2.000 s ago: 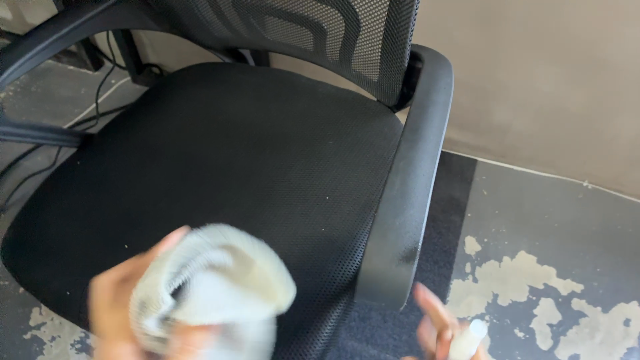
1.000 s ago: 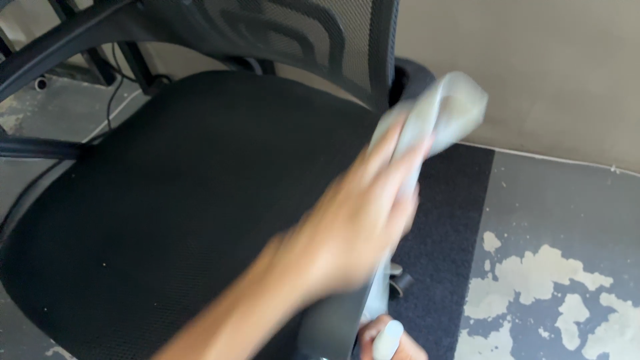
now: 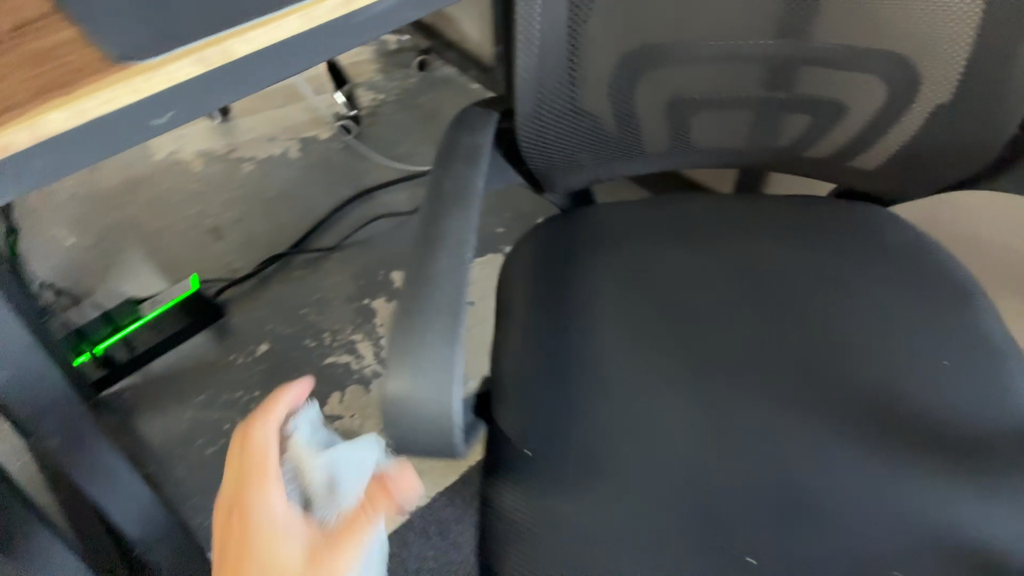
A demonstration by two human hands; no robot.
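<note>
My left hand (image 3: pixel 268 496) is at the lower left, with a crumpled pale cloth (image 3: pixel 332 468) held between its thumb and fingers. Hand and cloth are blurred. Just up and to the right of the cloth is the front end of a black plastic chair armrest (image 3: pixel 436 296); whether they touch I cannot tell. The armrest belongs to an office chair with a black padded seat (image 3: pixel 720 352) and a dark mesh backrest (image 3: pixel 760 96). A few pale specks lie on the seat. My right hand is out of view.
A wooden desk top (image 3: pixel 48 72) with a dark metal frame (image 3: pixel 200 96) crosses the upper left. Beneath it, a black device with a green light strip (image 3: pixel 140 324) and black cables (image 3: pixel 320 228) lie on the worn grey floor (image 3: pixel 240 216). A dark desk leg (image 3: pixel 72 432) slants down the left edge.
The view has swung left to the chair's other armrest. My left hand, earlier at the right armrest with the cloth, is now near this one. My right hand, holding a white-topped object, has left the view.
</note>
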